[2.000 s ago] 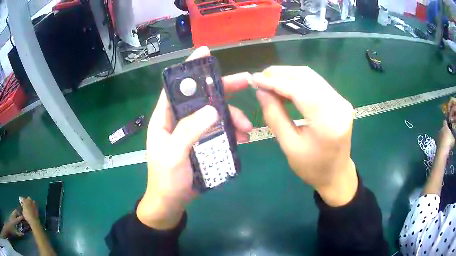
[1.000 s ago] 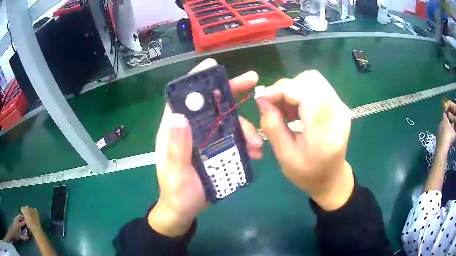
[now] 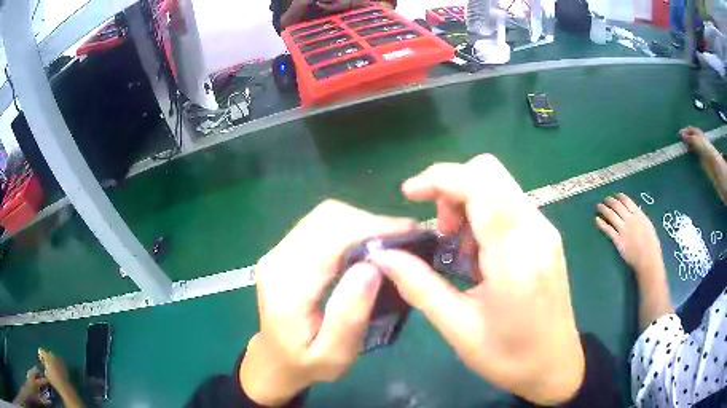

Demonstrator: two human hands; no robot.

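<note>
My left hand (image 3: 311,303) holds the black phone housing (image 3: 406,239), now tilted so that its top edge shows. My right hand (image 3: 502,279) is at the same housing, its thumb against the top edge beside my left thumb and its index finger raised off it. A small pale piece (image 3: 373,249) shows at the thumb tips, blurred. Part of the keypad end (image 3: 384,328) shows below the hands. A dark part with a small round ring (image 3: 448,257) shows between the hands. The round disc and red wires are hidden.
A red slotted tray (image 3: 363,56) stands on the far side, with a person's hands behind it. A yellow-edged phone (image 3: 542,110) lies on the green surface (image 3: 239,199). White loops (image 3: 689,247) and a neighbour's hand (image 3: 630,227) are at right, a flat black phone (image 3: 98,358) at left.
The housing has moved down and been tilted, hiding its open face. My right hand has come from beside it onto its edge. The yellow-edged phone has shifted left, and the neighbour's hand is now on the surface.
</note>
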